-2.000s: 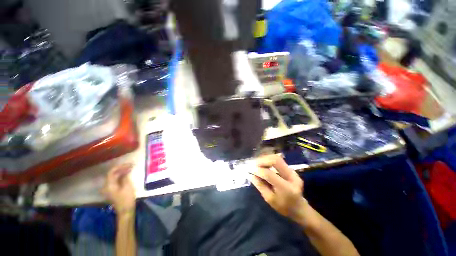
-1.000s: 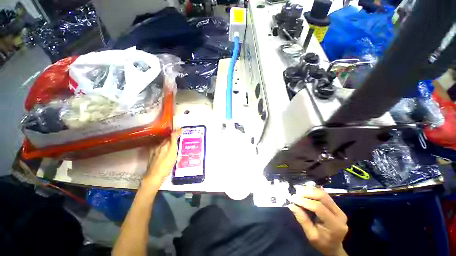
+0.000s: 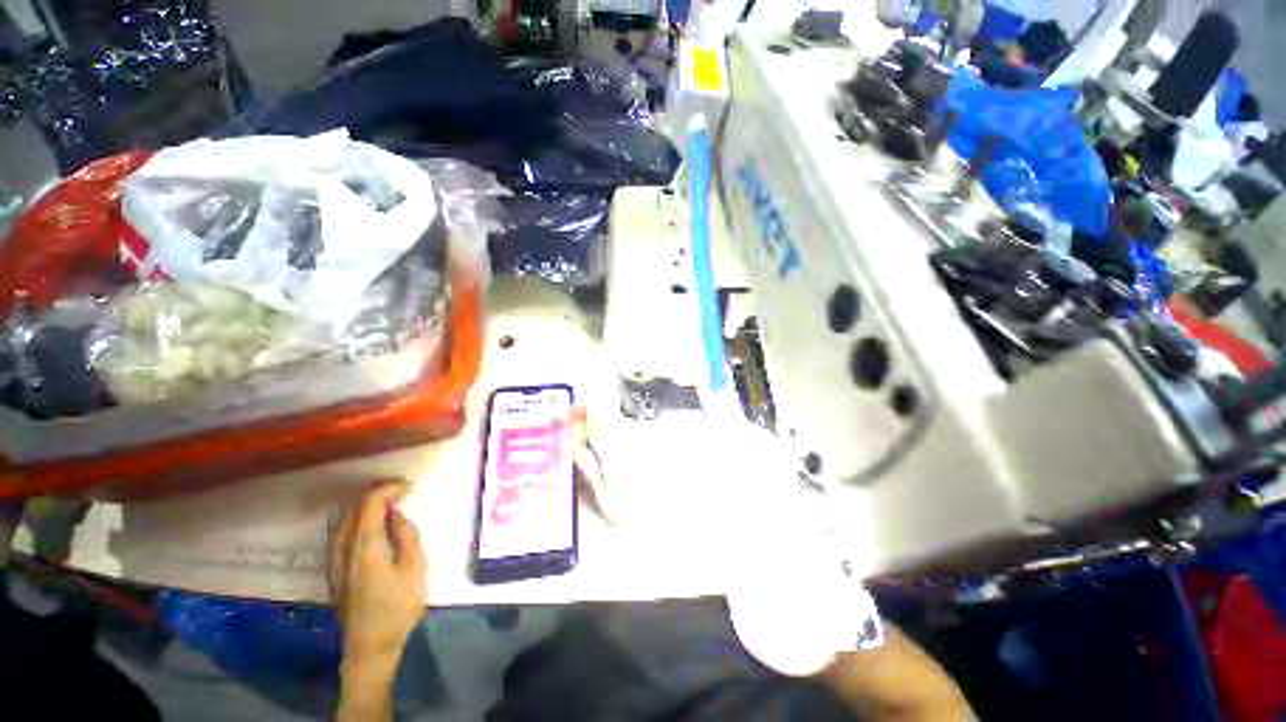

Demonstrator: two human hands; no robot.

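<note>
A smartphone (image 3: pixel 528 487) lies on the pale table, its screen white and pink. My left hand (image 3: pixel 378 571) rests on the table left of the phone, fingers curled together, with nothing visible in it. Fingers of my right hand (image 3: pixel 592 473) show at the phone's right edge, one tip at the screen. The rest of that hand is washed out by bright glare; its forearm shows at the lower right. The cream button-sewing machine (image 3: pixel 846 310) stands to the right. Its clamp area is lost in the glare. Dark cloth (image 3: pixel 621 670) lies on my lap.
An orange-red basket (image 3: pixel 458 339) with clear and white plastic bags stands on the left of the table (image 3: pixel 226 543). A blue cable (image 3: pixel 705 268) runs down the machine's side. Dark bagged garments (image 3: pixel 437 99) lie behind. Blue plastic (image 3: pixel 1037 148) and a red item (image 3: pixel 1227 628) are at the right.
The view has turned, so the machine's side now shows. My right hand has left the machine's clamp area and reached left to the phone. My left hand has drawn back from the phone, fingers curled.
</note>
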